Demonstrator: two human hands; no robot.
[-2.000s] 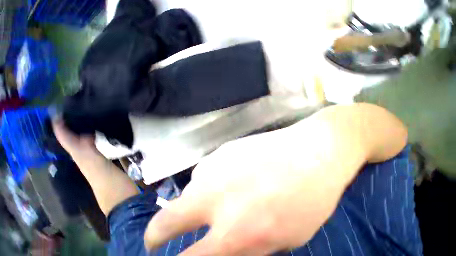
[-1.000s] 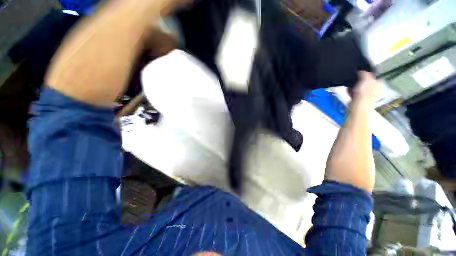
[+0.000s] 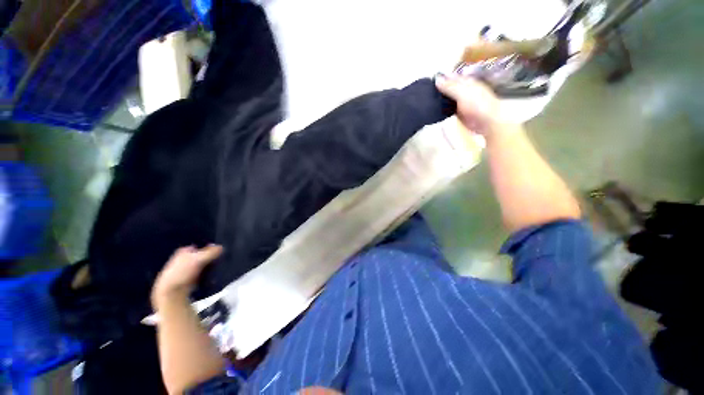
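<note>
A black garment (image 3: 231, 177) lies over the white-covered ironing table (image 3: 347, 46), its body at the left and one sleeve stretched to the right along the off-white padded board (image 3: 332, 239). My right hand (image 3: 471, 100) grips the sleeve's cuff end. My left hand (image 3: 185, 270) is on the lower edge of the garment body, with thumb and fingers at the cloth; some fingers are hidden. The steam iron (image 3: 513, 73), with a tan handle, stands at the table's right end, just beyond my right hand and partly blurred.
Blue crates (image 3: 100, 62) stand beyond the table at the upper left, with more blue plastic (image 3: 38, 308) at the lower left. A green floor (image 3: 641, 131) shows at the right. Black cloth (image 3: 668, 278) is at the right edge.
The garment was lifted and blurred a second ago; now it lies across the board with the sleeve extended right. My right hand has come to the cuff, my left to the body's lower edge.
</note>
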